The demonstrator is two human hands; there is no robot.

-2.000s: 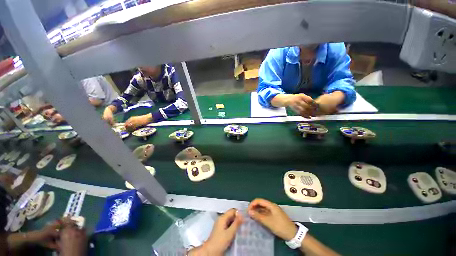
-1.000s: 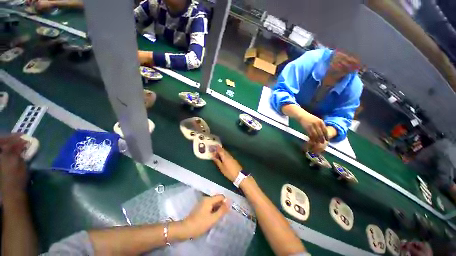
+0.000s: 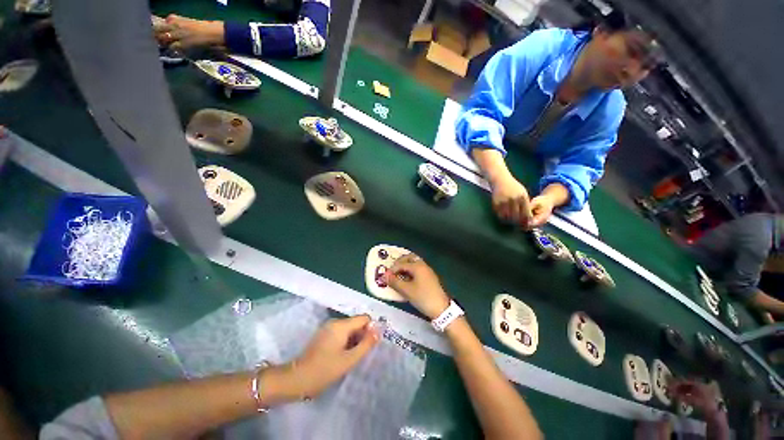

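My right hand (image 3: 419, 288), with a white wrist band, reaches over the belt. Its fingertips are on a cream housing cover (image 3: 376, 277) and hide part of it; whether they pinch a small piece cannot be told. My left hand (image 3: 337, 351), with a bracelet, is nearly closed at the near rail and holds the edge of a clear backing sheet (image 3: 400, 341) with rows of small shapes. Loose translucent sheets (image 3: 258, 339) lie under my left hand and forearm.
More cream covers (image 3: 516, 324) lie on the green belt (image 3: 284, 245). Part-built units (image 3: 327, 133) stand along its far side. A blue bin (image 3: 52, 241) of white rings is at left, beside a grey post (image 3: 142, 129). A blue-jacketed person works opposite.
The view has shifted. My right hand stays at the cover, which now lies apart from the cover it overlapped. My left hand still holds the sheet near the rail.
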